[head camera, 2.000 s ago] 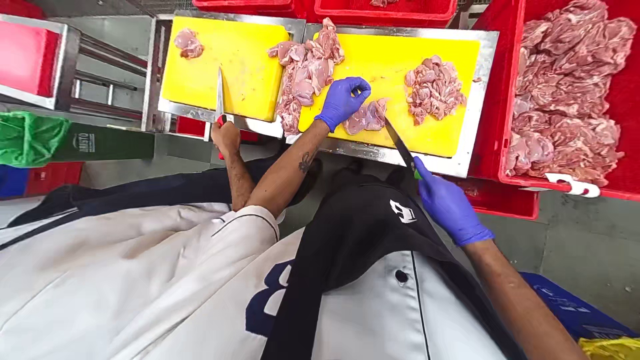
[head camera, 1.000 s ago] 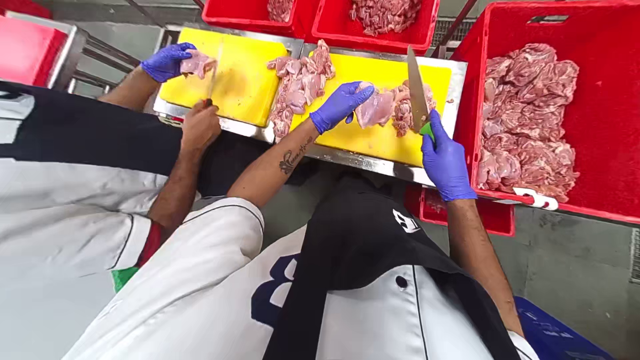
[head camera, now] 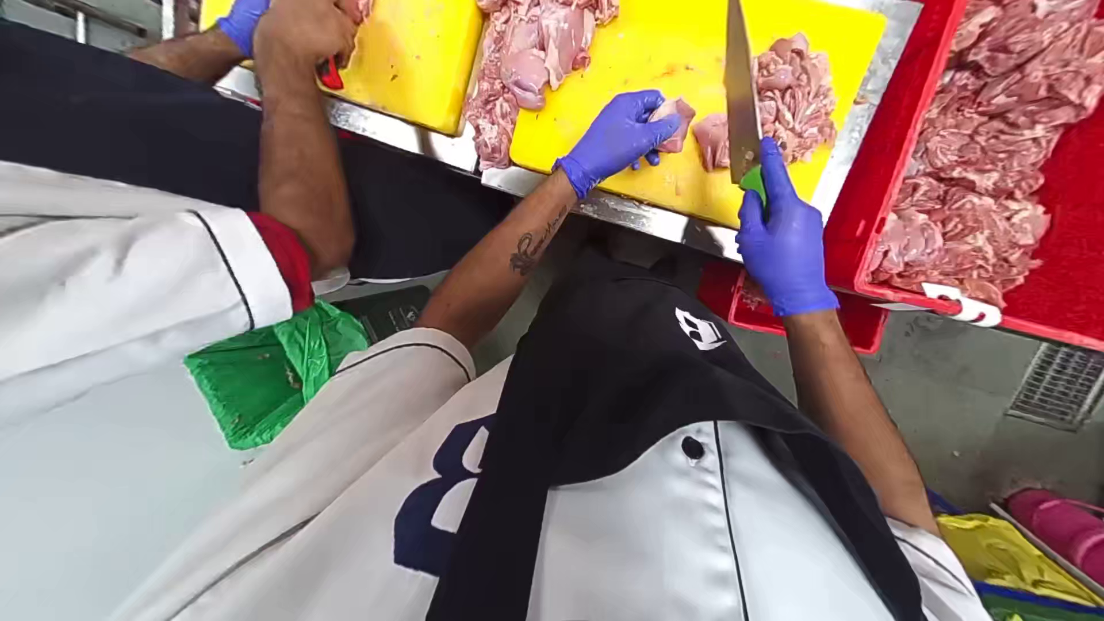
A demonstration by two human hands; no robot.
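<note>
My left hand (head camera: 617,138), in a blue glove, holds a small piece of raw meat (head camera: 675,123) between thumb and fingers over the yellow cutting board (head camera: 638,52). The green handle of a wide-bladed knife (head camera: 740,95) is gripped in my right hand (head camera: 783,241), also gloved in blue. The blade points away from me. Just left of the blade lies another meat piece (head camera: 712,141), and to its right is a pile of cut meat (head camera: 795,99). Larger raw pieces (head camera: 543,52) are heaped at the board's left edge.
At the left, a co-worker's bare hand (head camera: 306,34) holds a red-handled knife above a second yellow board (head camera: 414,60). A red crate (head camera: 927,112) of raw meat adjoins the metal table on the right. A smaller red crate (head camera: 811,323) sits below. A green plastic bag (head camera: 267,371) is lower left.
One second ago my left hand held a larger piece of meat up; now it holds a small one, with another lying beside the blade. The view has shifted down and closer.
</note>
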